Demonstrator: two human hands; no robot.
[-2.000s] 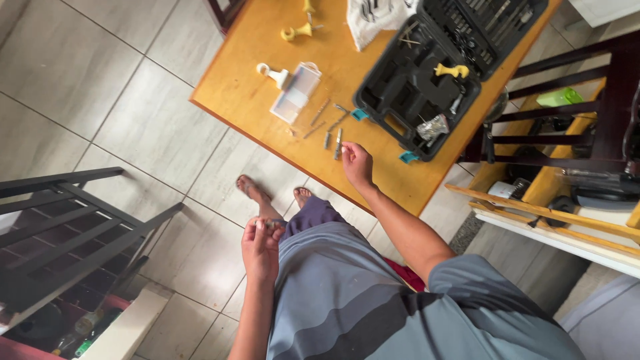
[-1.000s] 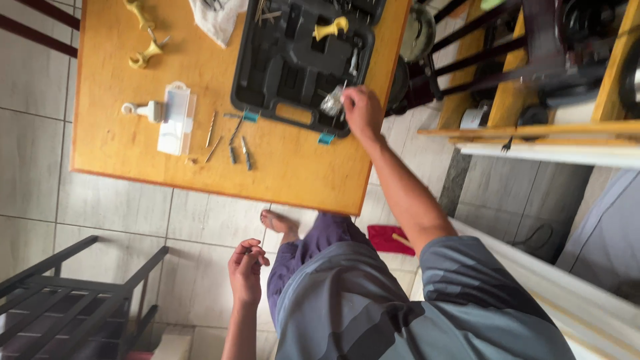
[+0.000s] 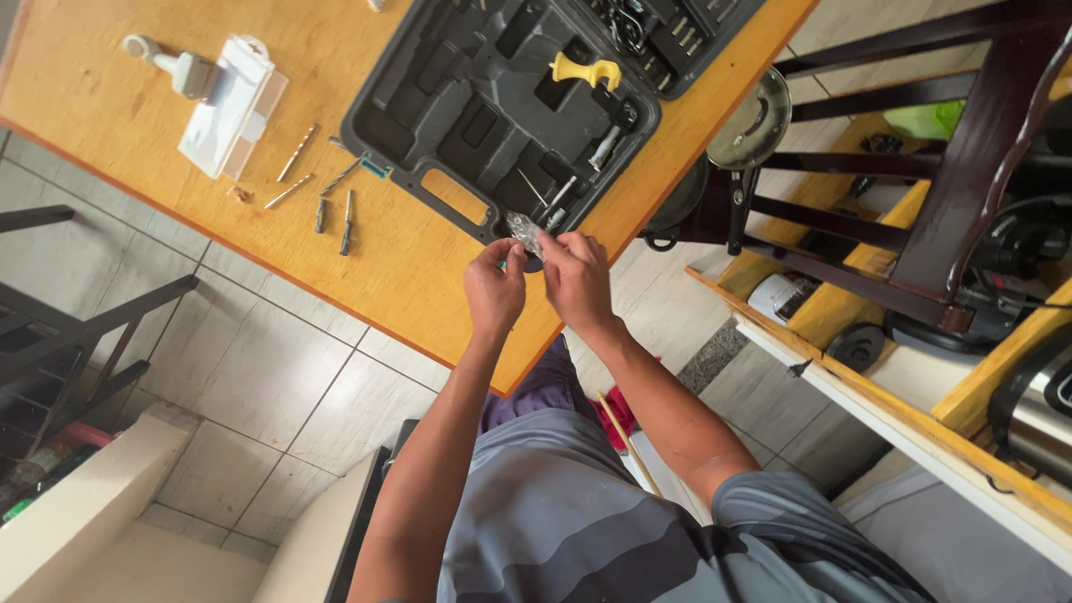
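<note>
My left hand (image 3: 494,285) and my right hand (image 3: 576,272) meet at the near corner of an open black plastic tool case (image 3: 402,155). Between them is a small clear plastic bag (image 3: 523,228); my right fingers grip its edge. My left fingertips are pinched beside the bag, and what they hold is too small to tell. Inside the case lie a yellow plastic piece (image 3: 586,72) and a few metal bits (image 3: 559,201). Left of the case, several drill bits (image 3: 297,153) lie on the wooden table (image 3: 402,285), near a clear plastic box (image 3: 230,109).
A pale plastic hook-shaped piece (image 3: 172,65) rests against the clear box. A dark wooden chair (image 3: 946,167) stands to the right, with a lidded pan (image 3: 749,121) beside the table edge. An open drawer unit (image 3: 837,368) is at the right, and a dark metal rack (image 3: 92,335) at the left.
My left hand has come up from in front of my body to the case corner, beside my right hand. My right hand went from the loose bits to the plastic bag. The view has shifted and turned.
</note>
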